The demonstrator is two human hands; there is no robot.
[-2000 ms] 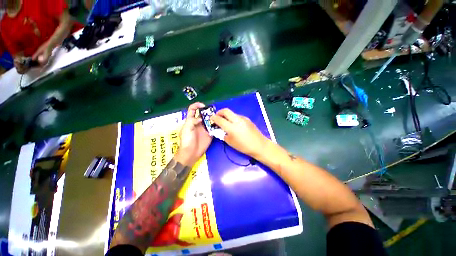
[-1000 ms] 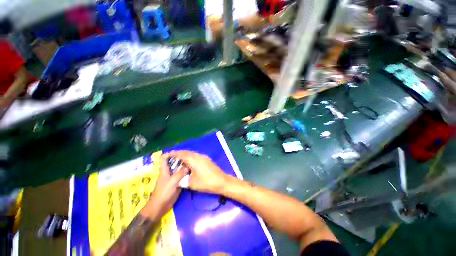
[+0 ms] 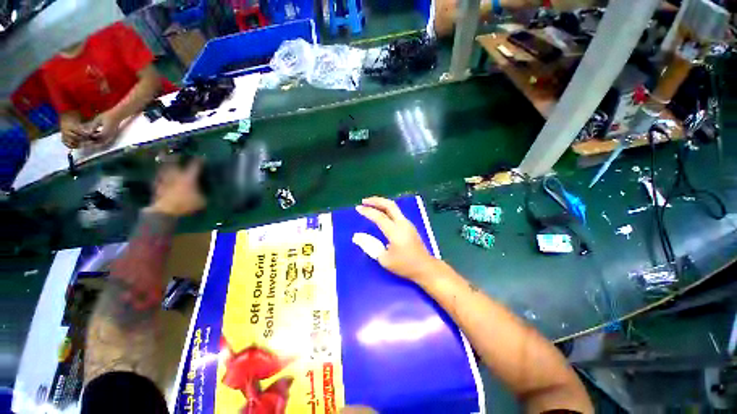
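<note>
My right hand (image 3: 394, 240) is over the blue part of the poster (image 3: 380, 323), fingers apart and empty, with a white cover on the thumb. My left hand (image 3: 179, 187) is stretched out over the green line beyond the poster's far edge. It is blurred, and I cannot tell whether it holds anything. Blurred dark and pale items (image 3: 101, 202) lie on the line to its left. A small circuit board (image 3: 285, 197) lies just past the poster. Black cases (image 3: 179, 293) lie on the poster's brown part, partly beside my left forearm.
Loose green boards (image 3: 485, 214) and a white-topped part (image 3: 554, 242) lie right of the poster. A slanted grey post (image 3: 590, 89) stands at the back right. A person in red (image 3: 101, 73) works across the line, near a blue tub (image 3: 246, 50) and clear plastic bags (image 3: 323, 65).
Both hands held a small board together. Now they are apart: my left hand has reached forward and left over the line, and my right hand is open without the board. The view has shifted.
</note>
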